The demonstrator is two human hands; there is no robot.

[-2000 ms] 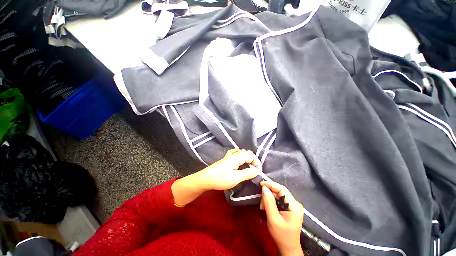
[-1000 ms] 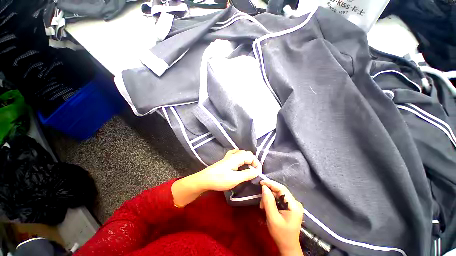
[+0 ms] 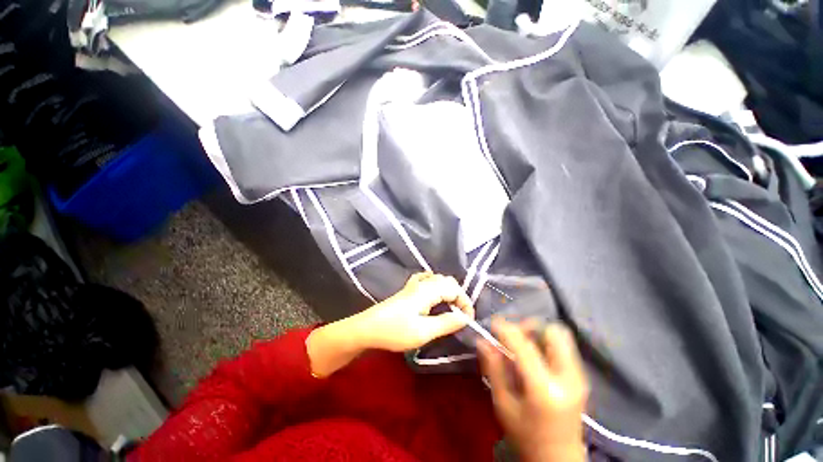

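Note:
A dark-grey garment (image 3: 623,262) with white piping lies spread over the table and hangs toward my lap. A white panel (image 3: 442,162) shows in its opening. My left hand (image 3: 406,316) pinches the piped edge between thumb and fingers near the lower middle. My right hand (image 3: 541,388) is just right of it, blurred, by the white piping (image 3: 483,333) that runs from my left fingertips. Whether its fingers grip the piping cannot be told. No snips can be made out in it now.
A white tabletop (image 3: 180,68) shows at upper left. A blue bin (image 3: 135,194) and black bags (image 3: 63,316) stand on the left. Other grey garments (image 3: 767,271) lie at right. A printed translucent bag (image 3: 663,27) is at upper right.
My right hand has moved right and slightly down from beside my left fingertips, and is now blurred. The dark object seen in it before no longer shows. My left hand keeps its pinch.

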